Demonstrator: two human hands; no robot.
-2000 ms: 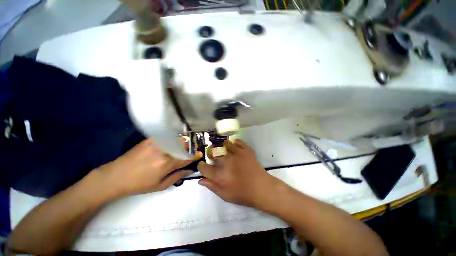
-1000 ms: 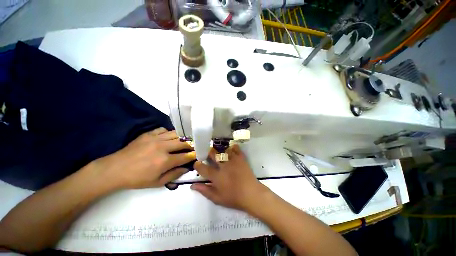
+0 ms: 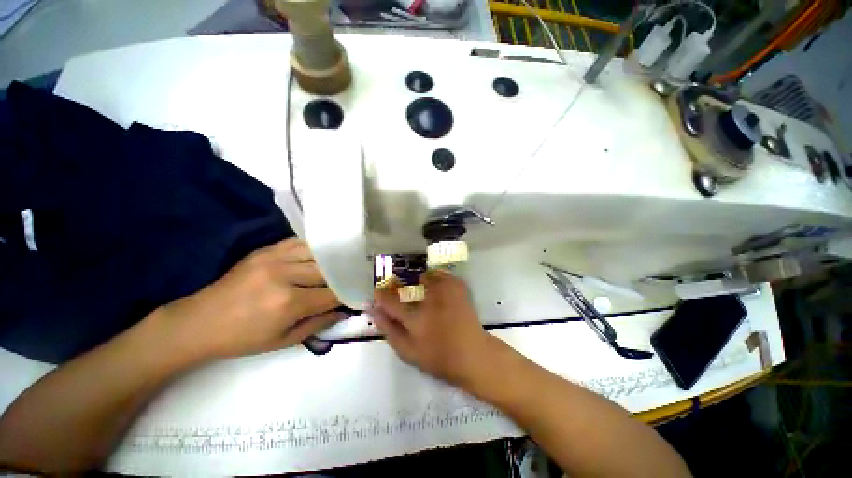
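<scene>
A dark navy garment lies on the left of the machine table, with a small white label on it. The white sewing machine stands across the view. My left hand lies on the garment's right edge, fingers pointing to the needle area. My right hand is just right of the needle area, fingertips below the cream tension knob. The machine head hides part of the needle area and my left fingertips. Whether either hand pinches cloth cannot be seen.
Thread snips lie right of my right hand, beside a thin white tool. A black phone lies at the table's right end. A printed ruler runs along the front edge. A cream post stands on the machine head.
The view has shifted and tilted over the machine. My left hand remains flat by the needle area; its fingertips are now more hidden by the head. My right hand stays beside the needle area.
</scene>
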